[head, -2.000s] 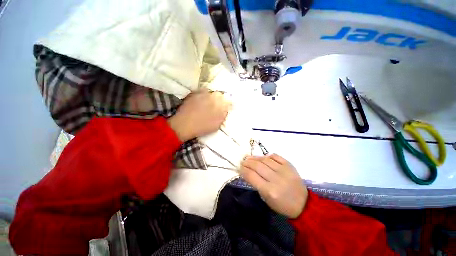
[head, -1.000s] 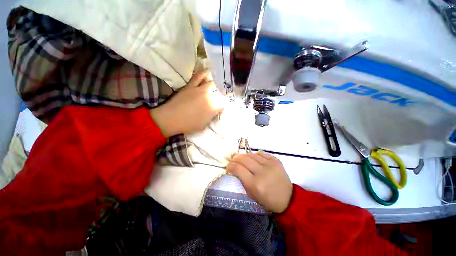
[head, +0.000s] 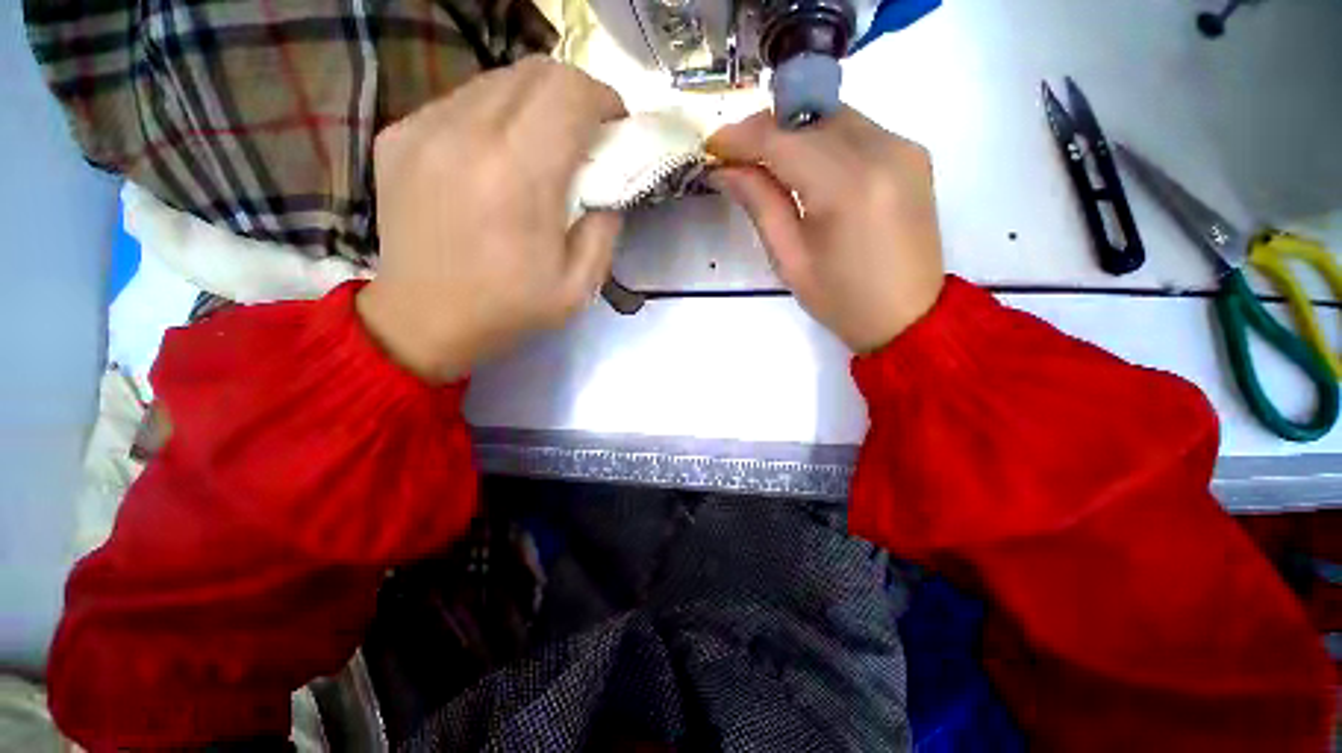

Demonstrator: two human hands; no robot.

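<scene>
My left hand (head: 493, 206) grips a cream piece of the padded jacket (head: 643, 159), with a dark toothed zipper edge along its lower side. My right hand (head: 846, 206) pinches the end of that edge, where a small brassy bit shows between finger and thumb. The checked lining (head: 265, 111) lies to the left of my left hand, with a cream edge below it. The presser foot (head: 709, 71) is just above the held piece. Whether the foot touches any cloth is hidden.
Black thread snips (head: 1095, 184) and fabric scissors (head: 1233, 280) with green and yellow handles lie on the table to the right. A ruler strip (head: 662, 464) runs along the table's front edge. A grey-knobbed tension assembly (head: 807, 81) hangs beside the needle area.
Both hands have moved up close to the presser foot and nearer each other. The cream piece is lifted and folded between them, off the front edge. The view has shifted lower.
</scene>
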